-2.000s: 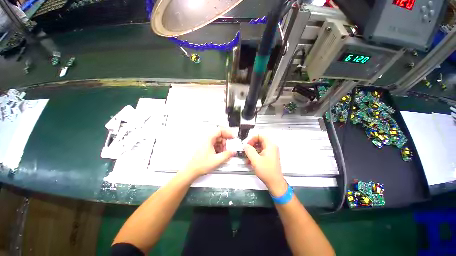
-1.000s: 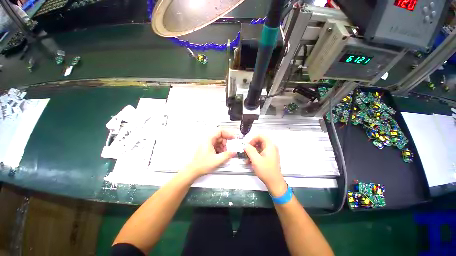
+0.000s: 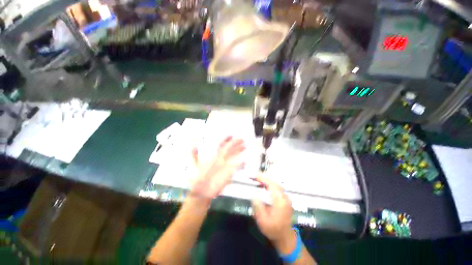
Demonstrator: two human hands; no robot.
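The picture is blurred. My left hand (image 3: 218, 168) is raised over the pale machine base plate (image 3: 321, 173), fingers apart, with nothing seen in it. My right hand (image 3: 274, 209), with a bright blue wrist band, is lower and nearer me at the plate's front edge, its index finger pointing toward the soldering tip (image 3: 265, 142). Whether it holds anything cannot be told. The dark soldering head (image 3: 271, 103) stands above the hands. A small part seems to sit under the tip, too blurred to name. White plastic parts (image 3: 173, 137) lie left of the plate.
A black tray (image 3: 388, 181) with heaps of green circuit boards (image 3: 403, 147) is at the right. A beige hood (image 3: 246, 41) hangs above. Grey controller (image 3: 406, 41) and counter box (image 3: 362, 93) are upper right. More white parts (image 3: 75, 109) lie on paper far left.
The view has shifted, and the scene sits lower and further right. My hands have come apart from the tip; the left has opened, the right has drawn back toward me.
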